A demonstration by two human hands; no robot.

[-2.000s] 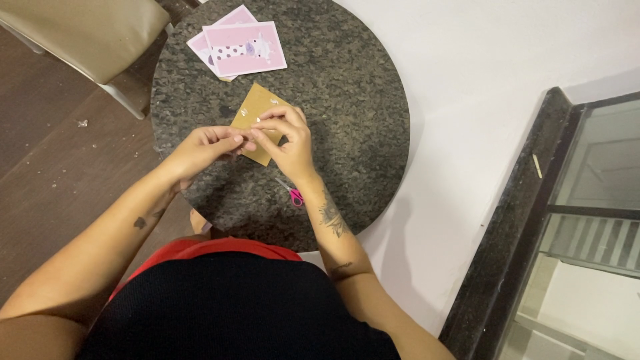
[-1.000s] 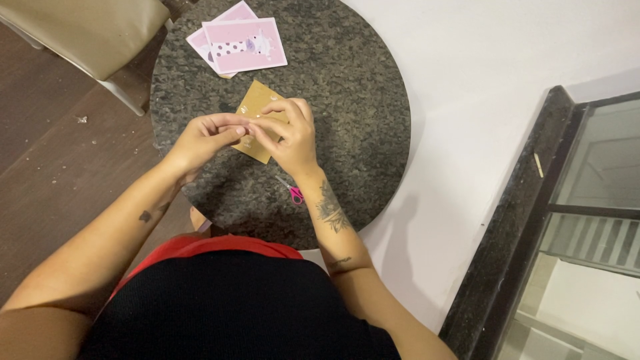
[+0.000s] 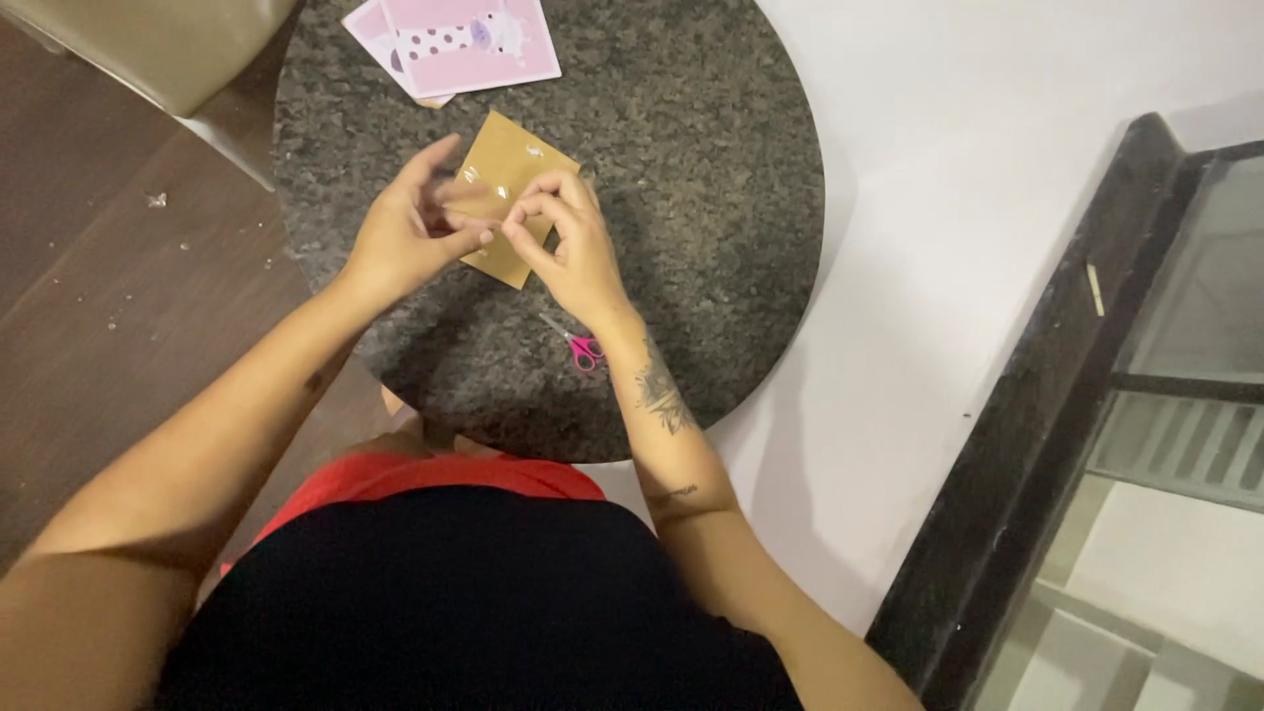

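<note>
A tan rectangular card or board (image 3: 509, 259) lies on the round dark granite tabletop (image 3: 711, 178), with several small shiny clear pieces on it. Over its left side is my left hand (image 3: 415, 227), fingers spread and partly blurred, its thumb near my other fingertips. My right hand (image 3: 568, 237) is over the right side, thumb and index finger pinched together; whether something tiny is between them cannot be made out. Pink-handled scissors (image 3: 585, 353) lie beside my right wrist, nearer my body.
Two pink cards, the upper one (image 3: 538, 54) with a spotted giraffe picture, overlap at the table's far left. A beige chair (image 3: 188, 49) stands at the upper left. A white wall (image 3: 928, 197) borders the table on the right, beside a dark ledge (image 3: 1047, 355) with a small stick on it.
The fingers of my left hand have spread and lifted away from the right fingertips, where both hands were close together before. More of the tan card shows.
</note>
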